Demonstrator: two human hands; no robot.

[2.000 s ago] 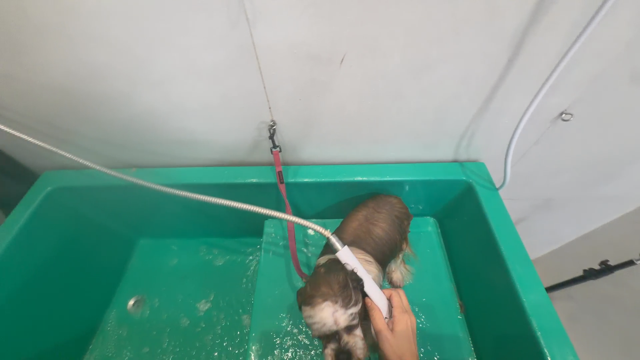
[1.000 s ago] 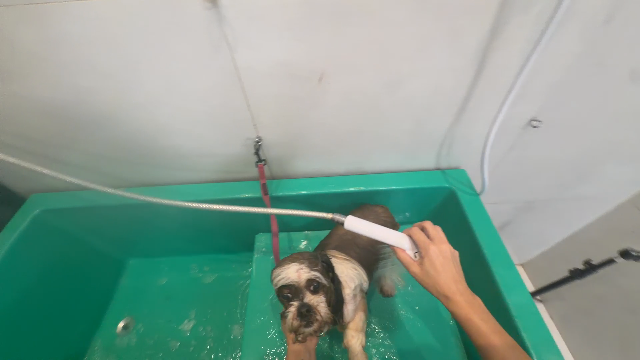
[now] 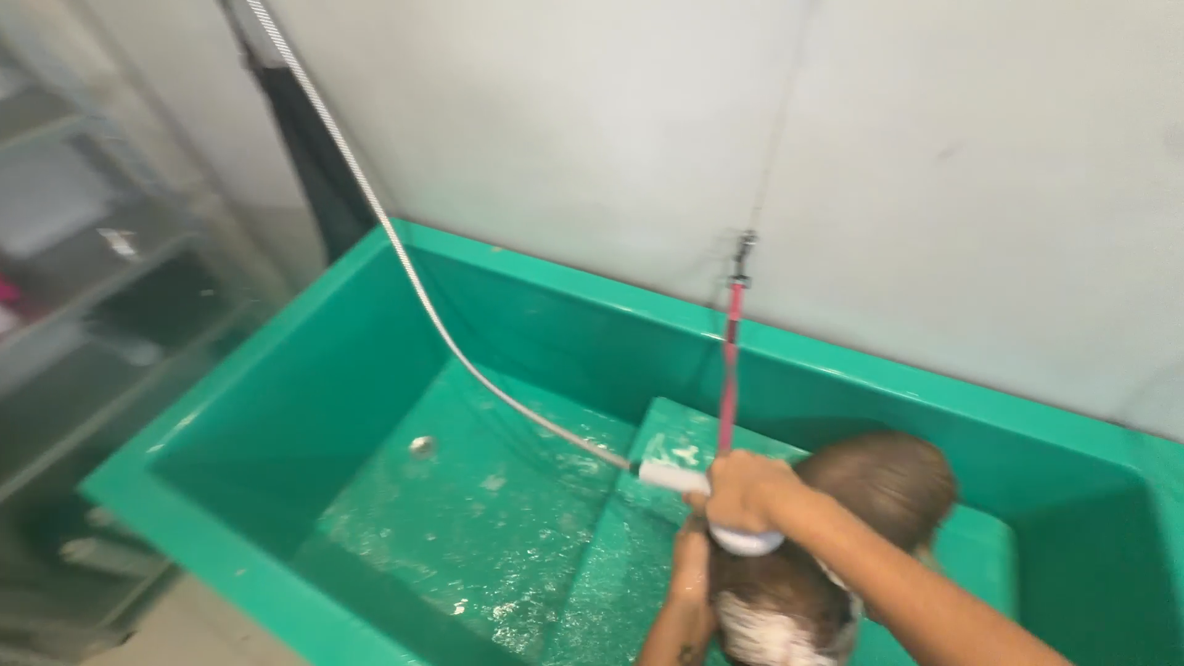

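A wet brown and white dog (image 3: pixel 879 486) is in a green tub (image 3: pixel 592 296), its head toward the bottom of the view. My right hand (image 3: pixel 754 490) grips a white shower head (image 3: pixel 675 476), its round face low over the dog's neck and head. At the dog's left side in the view, my left hand (image 3: pixel 692 555) rests against the head or neck; its fingers are partly hidden. A pink leash (image 3: pixel 729 388) runs from a metal clip (image 3: pixel 743 259) at the wall down behind my right hand.
The metal shower hose (image 3: pixel 416 277) hangs across the tub's left part. A raised green platform (image 3: pixel 680 430) supports the dog. A drain (image 3: pixel 422 448) shows in the wet tub floor. Blurred shelves (image 3: pixel 55 305) with items stand at left, and a dark cloth (image 3: pixel 310 157) hangs beyond the tub's corner.
The view has swung left. My right hand has brought the shower head down against the dog, whose face was turned up a second ago. My left hand now shows beside it.
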